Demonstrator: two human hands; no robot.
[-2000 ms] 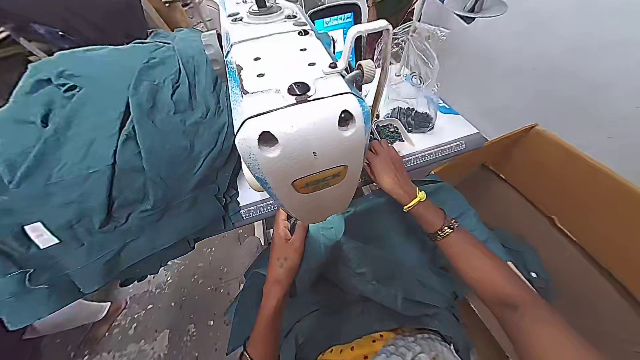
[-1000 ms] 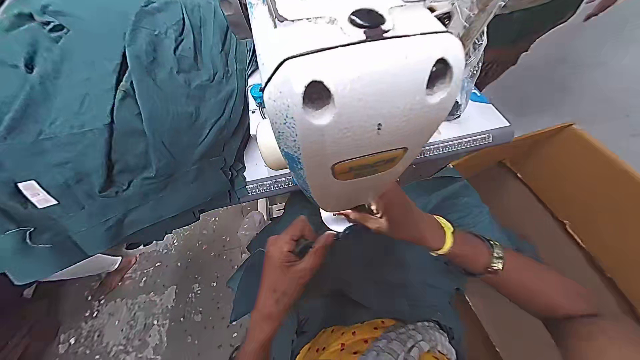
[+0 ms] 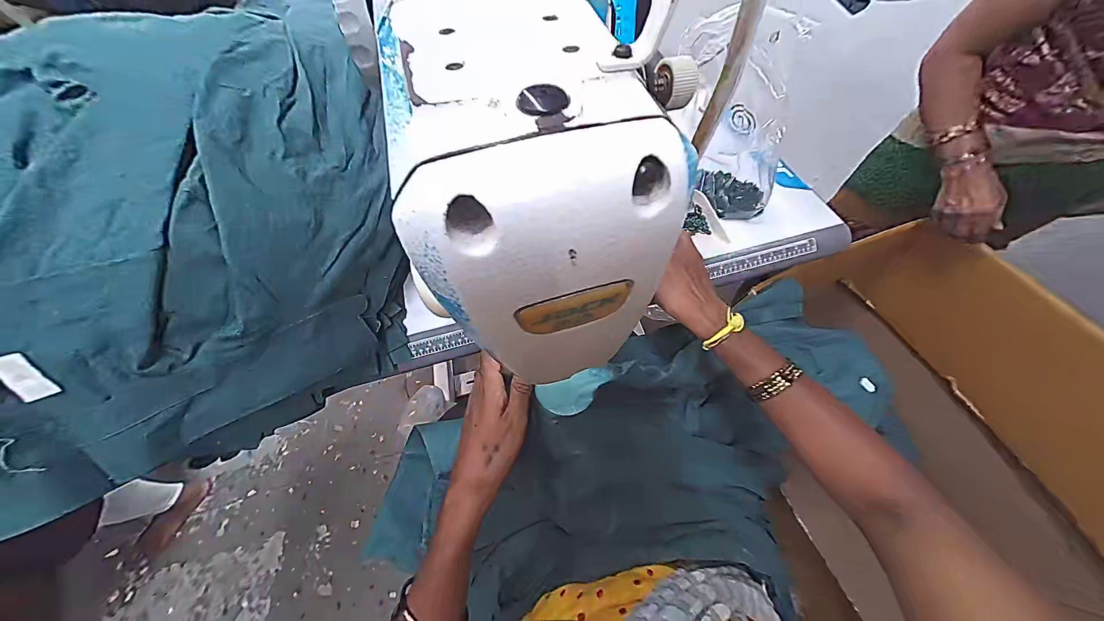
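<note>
A white Jack sewing machine head (image 3: 552, 216) fills the middle of the view and hides its needle area. Dark teal fabric (image 3: 638, 457) lies over my lap and runs up beneath the machine. My left hand (image 3: 498, 401) is at the lower left of the head, against the fabric, its fingertips partly hidden. To the right of the head is my right hand (image 3: 687, 289), with a yellow band at the wrist; its fingers are hidden behind the head. Whether either hand pinches anything cannot be seen. A light teal rounded piece (image 3: 571, 392) shows just below the head.
Teal garments (image 3: 259, 216) are piled at the left. A clear plastic bag (image 3: 737, 164) with dark small pieces stands on the white machine table (image 3: 802, 224). A cardboard box (image 3: 992, 319) is at the right, with another person's hand (image 3: 970, 203) by its edge.
My hands were together below the machine head one second ago; now they are apart, one on each side of it. The other person's arm has come into view at the right. The view has shifted.
</note>
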